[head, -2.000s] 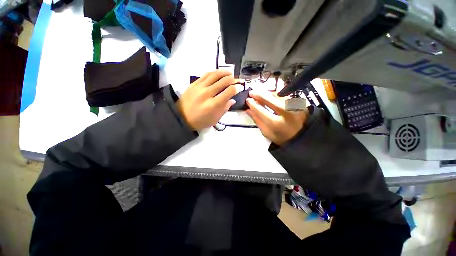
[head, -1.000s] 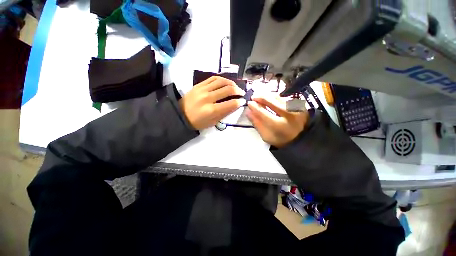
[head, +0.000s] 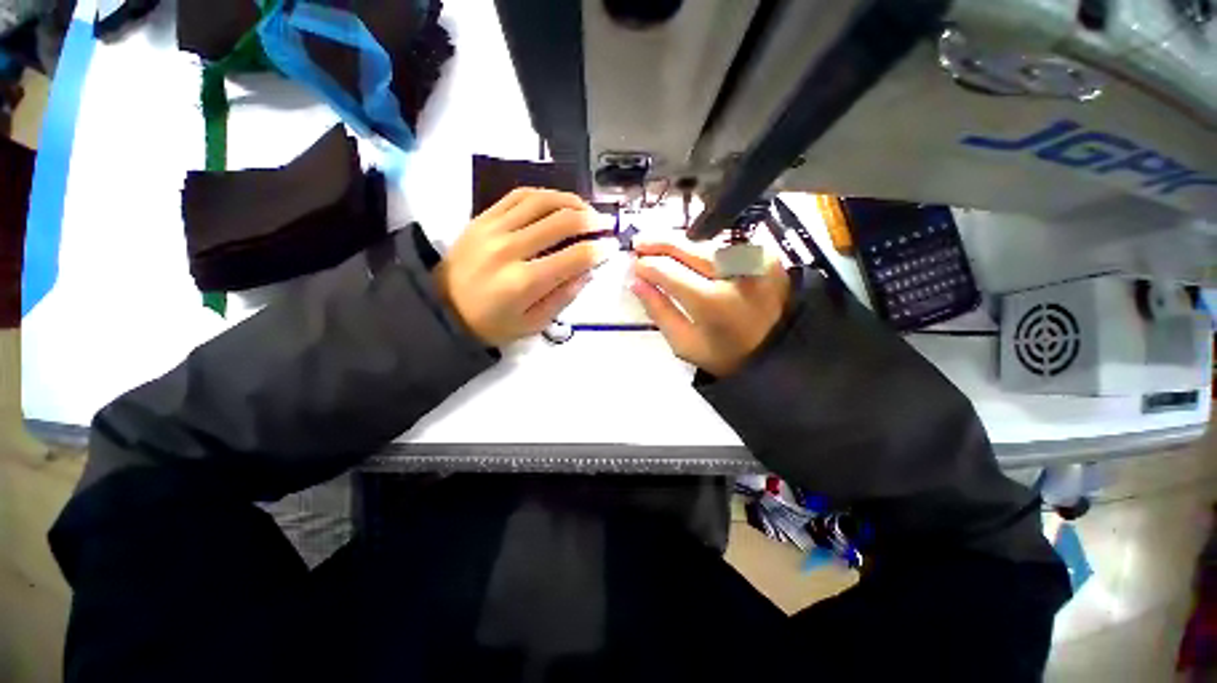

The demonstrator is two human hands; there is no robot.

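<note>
A small dark fabric piece point(head: 627, 236) shows between my fingertips just in front of the needle area of the sewing machine point(head: 774, 80). My left hand point(head: 523, 267) grips it from the left, fingers bent. My right hand point(head: 714, 300) pinches it from the right with thumb and forefinger. A wider dark cut piece point(head: 514, 176) lies flat behind my left hand, partly hidden by it. The needle tip and the fabric's far edge are lost in the lamp glare.
A stack of dark cut pieces point(head: 274, 220) lies at left over a green tie strip point(head: 215, 120). Behind it is a dark bundle with a blue tie strip point(head: 327, 60). A dark keypad device point(head: 914, 260), an orange stick point(head: 836, 222) and a grey box point(head: 1068, 334) stand right.
The dark piece at the fingertips looks smaller than two seconds ago, and the wider dark piece behind my left hand shows more. The whole view has shifted slightly; both hands stay near the needle.
</note>
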